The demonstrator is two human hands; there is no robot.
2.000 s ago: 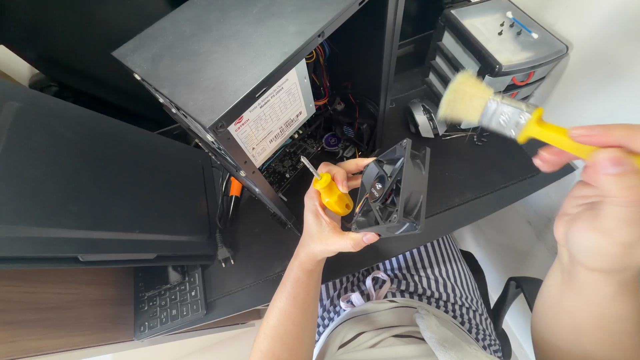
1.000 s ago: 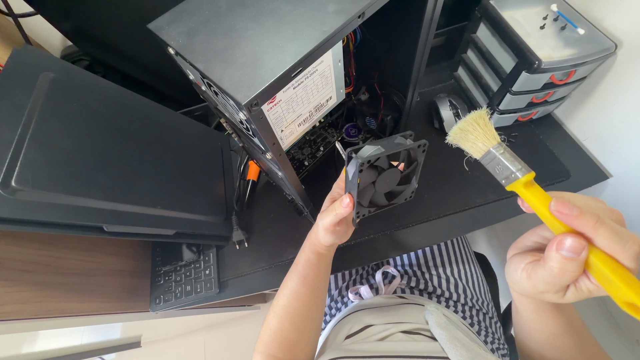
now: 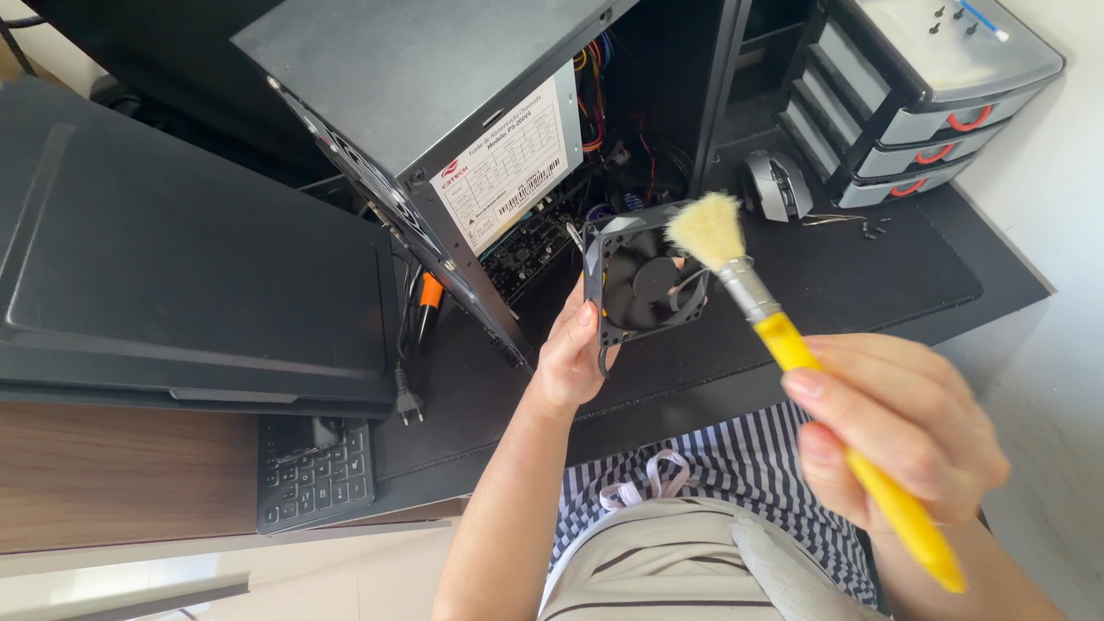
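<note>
My left hand (image 3: 571, 349) holds a black computer case fan (image 3: 649, 280) by its side, with its blades facing up toward me. Behind the fan the metal shaft of a screwdriver (image 3: 576, 236) sticks out of the same hand; its handle is mostly hidden. In my right hand (image 3: 897, 431) is a yellow-handled brush (image 3: 780, 336), its pale bristles at the fan's upper right edge; whether they touch it I cannot tell. The open computer case (image 3: 388, 78), with a labelled power supply (image 3: 509, 159), stands just beyond the fan.
A drawer unit (image 3: 931, 142) with screws and a cotton swab on top stands at the right, beside a computer mouse (image 3: 776, 185) and small screws on the desk mat. A large black panel or case (image 3: 190, 250), a keyboard (image 3: 319, 483) and a power plug (image 3: 408, 398) lie at the left.
The brush has come in from the right to the fan's edge. My left hand has turned the fan, and the screwdriver's yellow handle, plain two seconds ago, has gone mostly behind it.
</note>
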